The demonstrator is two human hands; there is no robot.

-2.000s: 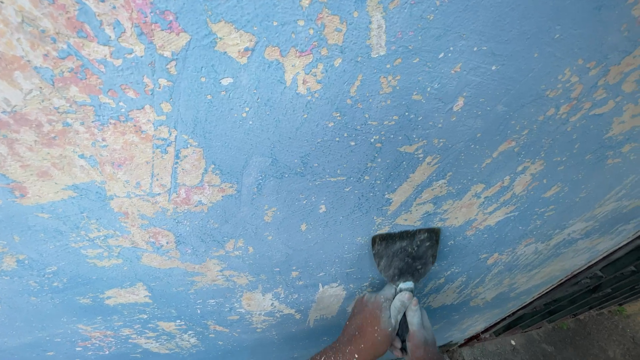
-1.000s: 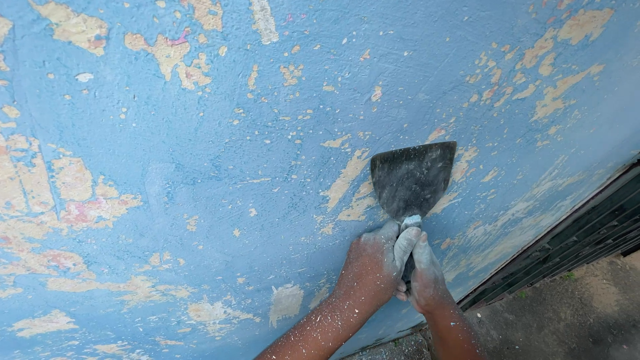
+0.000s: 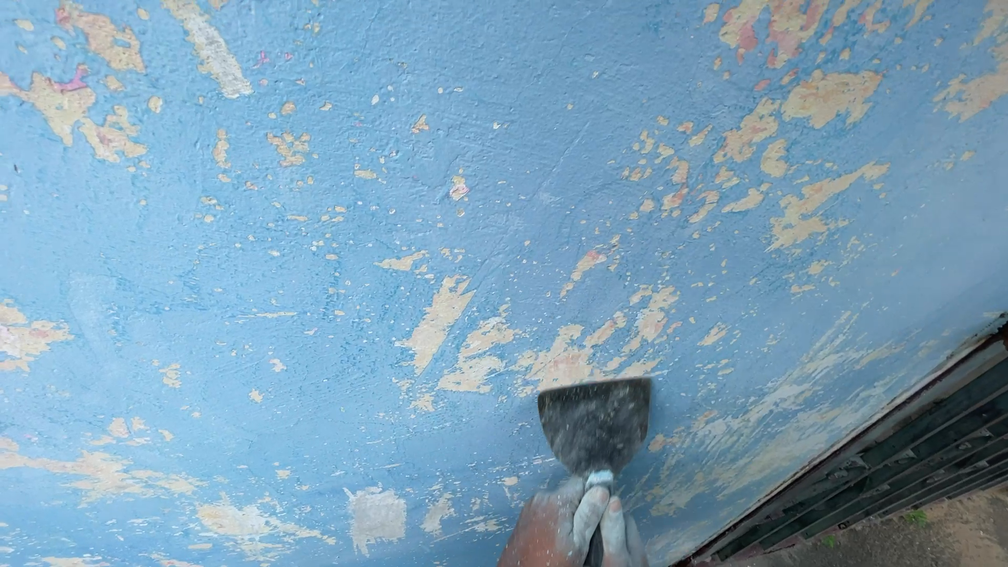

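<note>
A wide metal paint scraper with a dusty, dark blade lies against the blue painted wall, its edge just below bare cream patches. Both hands are closed around its handle at the bottom of the view. My left hand grips from the left, whitened with dust on the fingers. My right hand is on the right side of the same handle, also coated in pale dust. The lower handle and both wrists are partly hidden or cut off by the frame's edge.
Flaked patches of cream and pink are scattered over the wall. At the lower right a dark slatted metal grille borders the wall, with bare ground and small green plants beyond it.
Between one second ago and now, the scraper and both hands have shifted lower in the view. More cream shows on the wall just above the blade. The view itself has moved too.
</note>
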